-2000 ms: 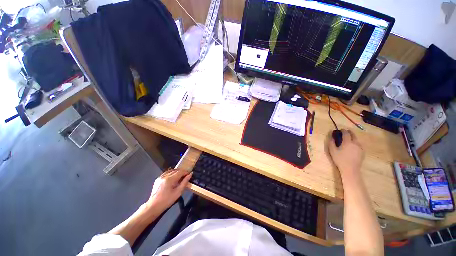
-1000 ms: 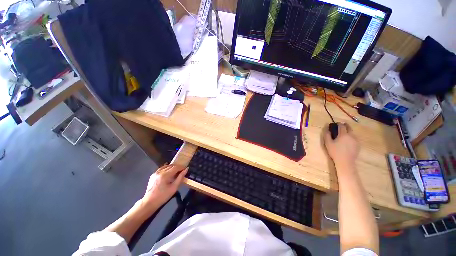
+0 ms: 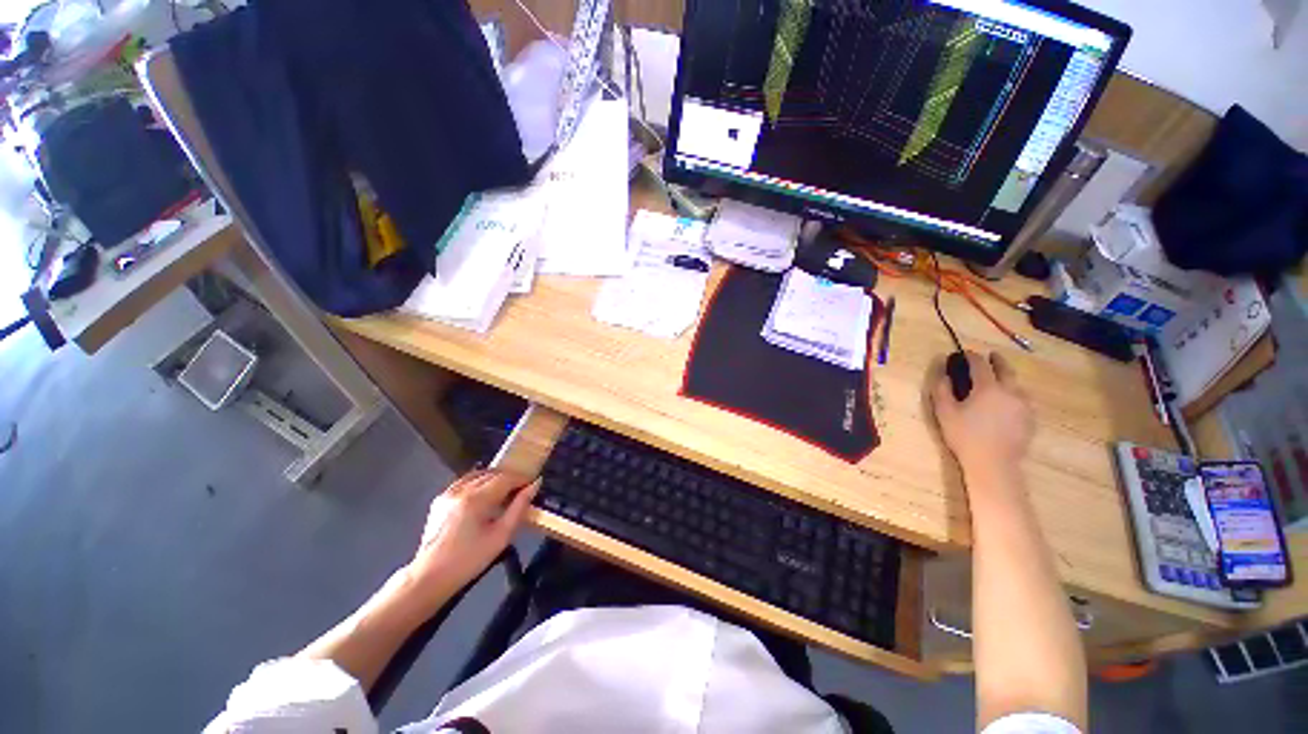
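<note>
My right hand (image 3: 987,412) rests over the small black wired mouse (image 3: 958,374) on the bare desk, right of the black mouse pad (image 3: 760,376). My left hand (image 3: 475,518) holds the left front edge of the pull-out keyboard tray (image 3: 525,447), its fingertips beside the black keyboard (image 3: 717,531). The palm side of the left hand is hidden. The monitor (image 3: 897,115) stands at the back and shows green, yellow and cyan pattern lines on black.
Note slips (image 3: 818,317) lie on the pad, with a pen (image 3: 885,330) beside it. Loose papers (image 3: 653,275) lie left. Dark navy cloth (image 3: 359,129) drapes the left partition. A calculator (image 3: 1166,523) with a lit smartphone (image 3: 1244,521) lies right. Orange cables (image 3: 975,306) run below the monitor.
The camera view has shifted slightly, so the desk sits a little higher and further left than two seconds ago. Both hands keep the same places on the mouse and the tray edge.
</note>
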